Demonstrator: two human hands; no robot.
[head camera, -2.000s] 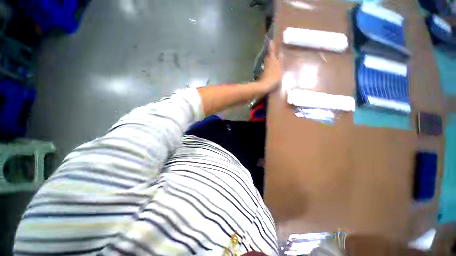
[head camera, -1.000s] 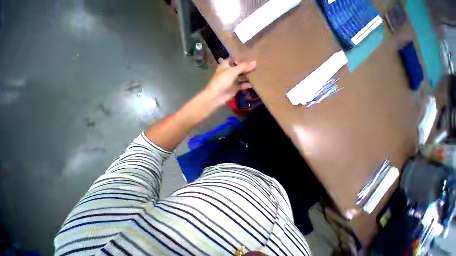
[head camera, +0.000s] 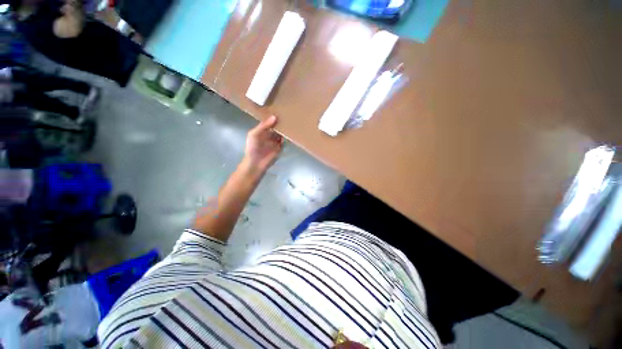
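Observation:
My left hand (head camera: 262, 142) is at the near edge of the brown table (head camera: 436, 136), with the thumb over the edge and the fingers curled at or below it. It touches none of the white strips. One white strip (head camera: 275, 58) lies just beyond it. A second white strip (head camera: 359, 82) lies to its right, with a bundle of thin silvery ribbon (head camera: 379, 94) beside it. Another silvery bundle (head camera: 578, 194) and a white strip (head camera: 600, 238) lie at the far right. My right hand is not in view.
A blue-green sheet (head camera: 193, 34) covers the table's left end. A blue stack (head camera: 372, 5) is cut off at the top edge. A pale green stool (head camera: 164, 85) stands on the grey floor. Another person's hand (head camera: 68, 22) shows at the upper left. Blue bins stand at the left.
The view has turned and shifted along the table. The blue-green sheet and stool have come into view. My left hand has moved along the edge, near the left white strip.

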